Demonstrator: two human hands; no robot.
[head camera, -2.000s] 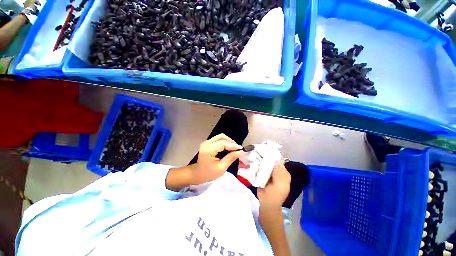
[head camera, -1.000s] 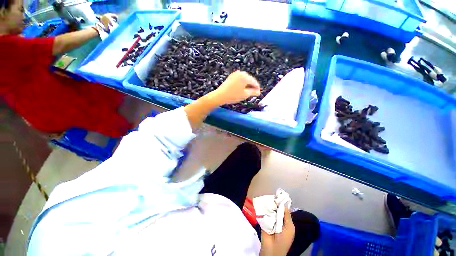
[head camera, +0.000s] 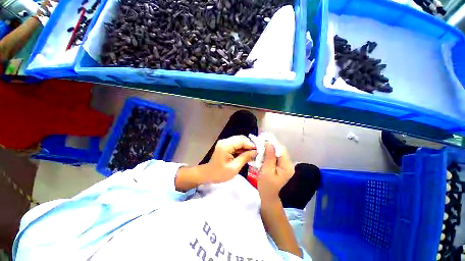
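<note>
My left hand (head camera: 224, 160) is at the left above my lap, its fingertips pinched against the cloth; only a sliver of a small dark part seems to show there, the rest hidden. My right hand (head camera: 276, 171) grips the crumpled white cloth (head camera: 265, 141), thumb and fingers folded over it. Both hands touch or nearly touch. A large blue tray (head camera: 188, 79) heaped with dark parts (head camera: 178, 38) is on the bench ahead. A second blue tray (head camera: 387, 104) at the right holds a small pile of dark parts (head camera: 359, 66) on white liner.
A shallow blue tray (head camera: 56, 71) with a red stick (head camera: 76, 28) is at upper left, beside a person's arm (head camera: 20, 38). A floor crate (head camera: 108, 148) of dark parts is lower left. Blue crates (head camera: 341, 204) stand right of my knees. A red patch (head camera: 252, 176) shows in my lap.
My left hand has come back from the full tray to the cloth above my lap. My right hand has risen and closed further around the cloth. The view has tilted down.
</note>
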